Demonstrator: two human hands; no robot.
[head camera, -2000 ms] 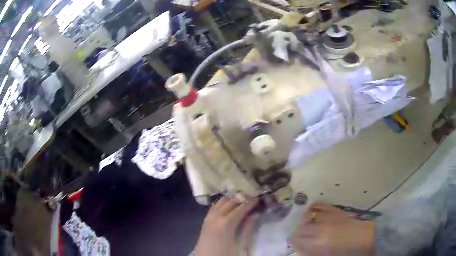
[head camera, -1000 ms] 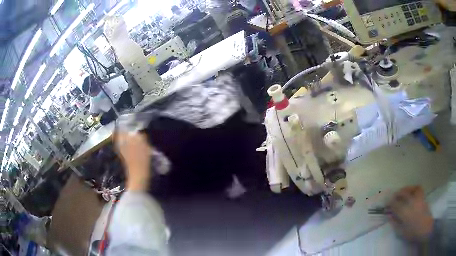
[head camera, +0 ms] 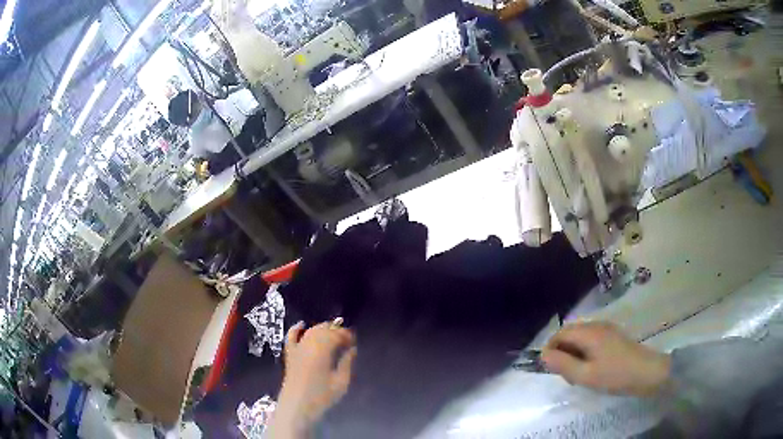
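Note:
Dark cloth (head camera: 412,326) lies in a large soft heap from the basket across the white table to the needle area of the cream sewing machine (head camera: 592,154). My left hand (head camera: 318,364) is over the cloth at lower centre, fingers curled; I cannot tell whether it pinches the cloth. My right hand (head camera: 601,356) is right of the cloth, below the needle area, closed on dark slim thread snips (head camera: 528,360) that point left. White pieces with a dark print show at the cloth's left (head camera: 268,321), and one at its top edge (head camera: 391,212).
An orange-red basket (head camera: 225,343) stands at the left, with a brown cardboard sheet (head camera: 163,339) upright beside it. Papers (head camera: 700,137) are tied to the machine arm, with a yellow-and-blue tool (head camera: 754,178) behind them. A person (head camera: 219,124) sits at another table beyond.
My left hand has come back from the far left side to over the cloth. The raised printed cloth has come down. My right hand has moved left with the snips. The view has shifted.

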